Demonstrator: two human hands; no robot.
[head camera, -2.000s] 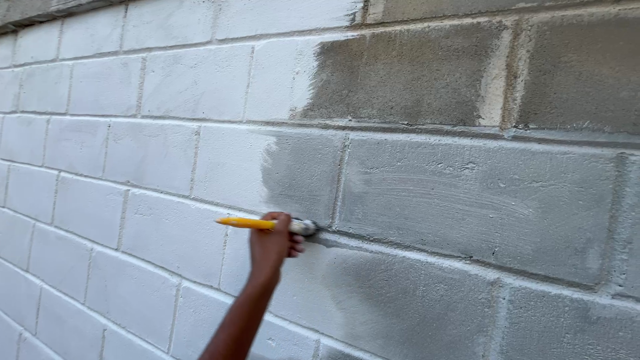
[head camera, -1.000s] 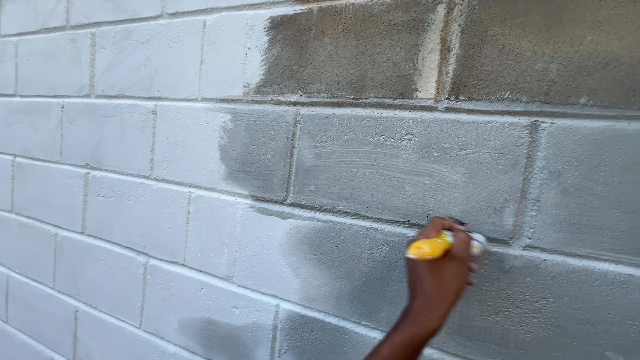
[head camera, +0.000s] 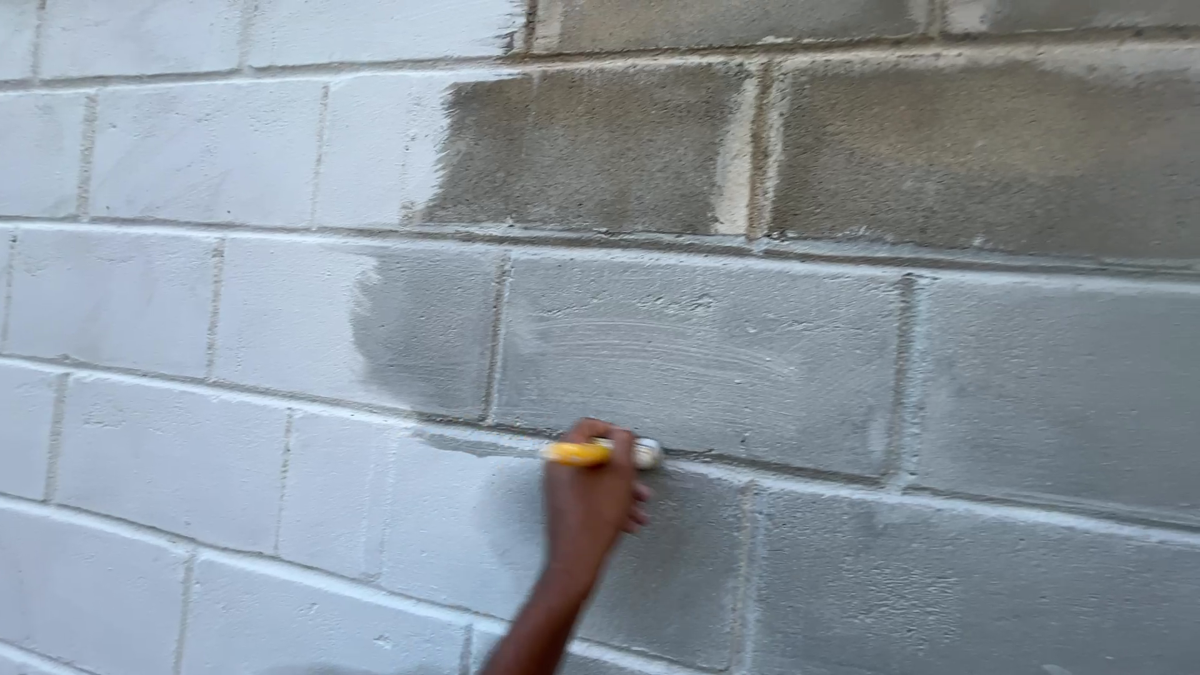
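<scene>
My left hand (head camera: 591, 487) is shut on a paintbrush with a yellow handle (head camera: 577, 454), reaching up from the bottom middle of the view. The handle points left. The brush's whitish head (head camera: 647, 454) points right and lies along a horizontal mortar joint; its bristles are blurred and mostly hidden. Around it is a concrete block wall (head camera: 694, 347), white on the left and smooth grey on the right and below. Faint curved brush strokes mark the grey block just above my hand. My right hand is out of view.
Bare brown-grey blocks (head camera: 591, 150) fill the upper right, with a ragged white paint edge (head camera: 441, 150) on their left. Recessed joints run between blocks, including a vertical one (head camera: 905, 375) right of my hand. White-coated blocks (head camera: 169, 450) cover the left side.
My left hand first moved right along the horizontal joint with the brush, then came back left partway. It has kept hold of the brush throughout. The view has shifted somewhat.
</scene>
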